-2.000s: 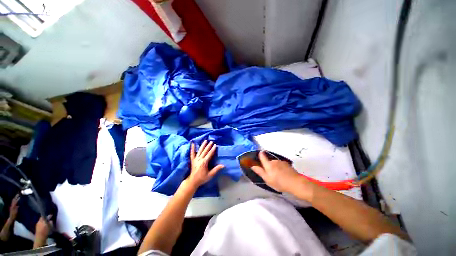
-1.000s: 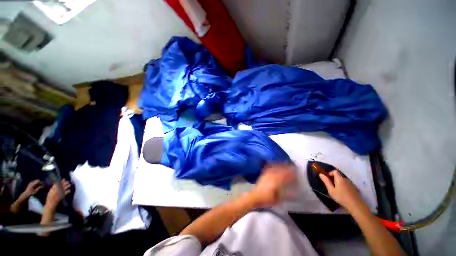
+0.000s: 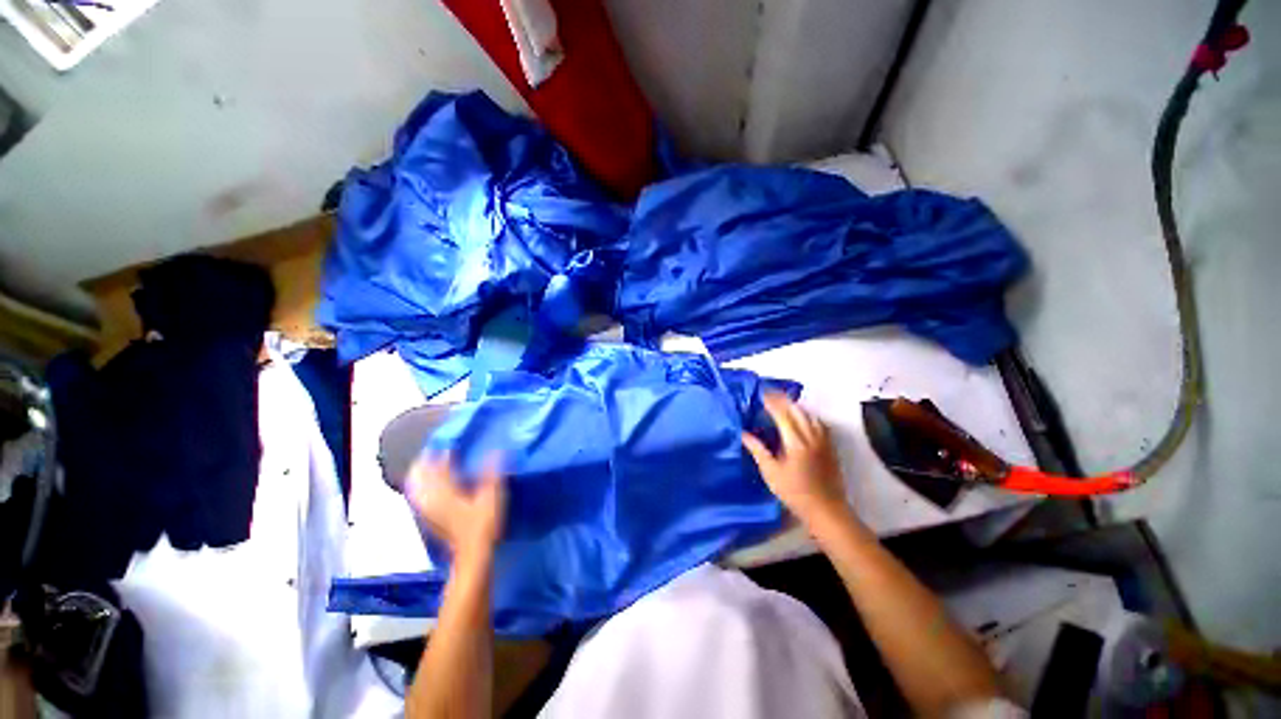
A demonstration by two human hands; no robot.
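The blue garment piece [image 3: 604, 478] lies spread over the grey sleeve board [image 3: 405, 447], whose rounded end shows at the left. Its lower edge hangs towards my body. My left hand [image 3: 457, 503] is blurred at the piece's left side; whether it grips the cloth is unclear. My right hand [image 3: 798, 457] is at the right edge of the piece, fingers on the cloth, with a bit of it at the thumb and fingertips. The steam iron [image 3: 920, 443] rests on the white table cover [image 3: 843, 389] at the right, untouched.
Two crumpled blue heaps [image 3: 822, 260] lie at the back. A red padded shape [image 3: 597, 120] leans on the wall. Navy garments [image 3: 190, 436] and white cloth [image 3: 302, 562] lie at the left. The steam hose [image 3: 1187, 323] hangs at the right, with an orange-red sleeve near the iron.
My right hand has let go of the iron, set down at the right, and moved left to the blue piece. My left hand has moved left. The piece, bunched before, is now spread out.
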